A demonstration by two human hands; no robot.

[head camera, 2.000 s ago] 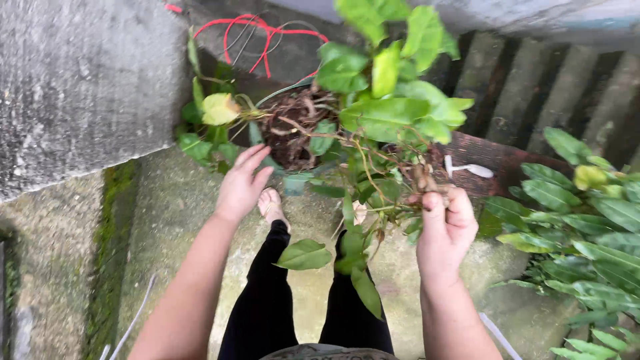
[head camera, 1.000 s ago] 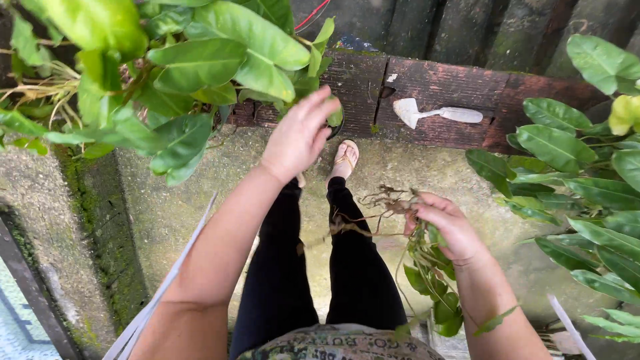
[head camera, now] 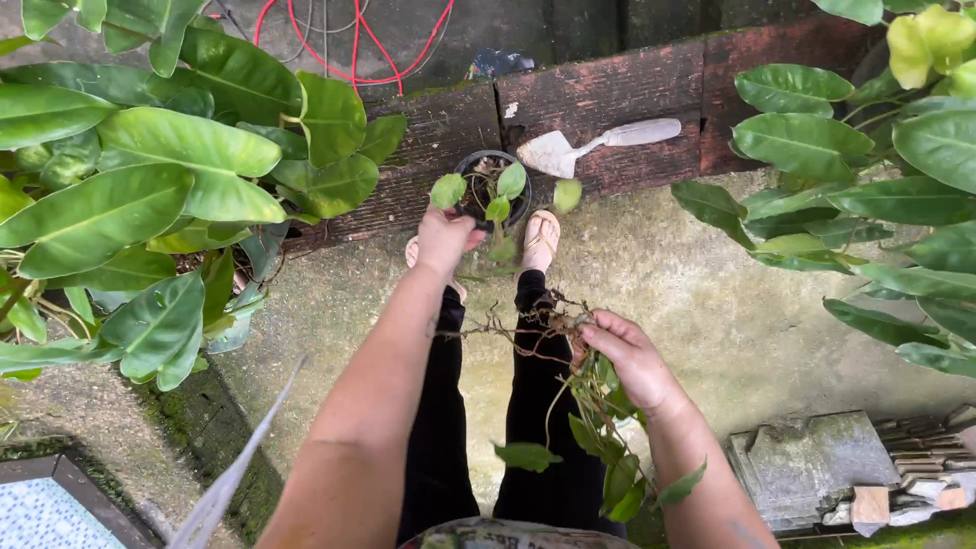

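Note:
My left hand grips the near left rim of a small black plastic pot at the ledge's front edge; the pot holds a small leafy plant. In my right hand is an uprooted vine, gripped near its base, with bare brown roots spread to the left and leaves hanging down. A garden trowel with a pale, soiled blade lies on the ledge just right of the pot.
The dark red wooden ledge crosses in front of me. Large leafy plants stand at left and right. Red cord lies beyond the ledge. Stacked stone tiles sit at lower right, a mossy curb at lower left.
Two seconds ago both hands were at a plant with exposed roots on the ledge. Since one second ago my left hand has taken hold of the small pot; my right hand still holds the vine.

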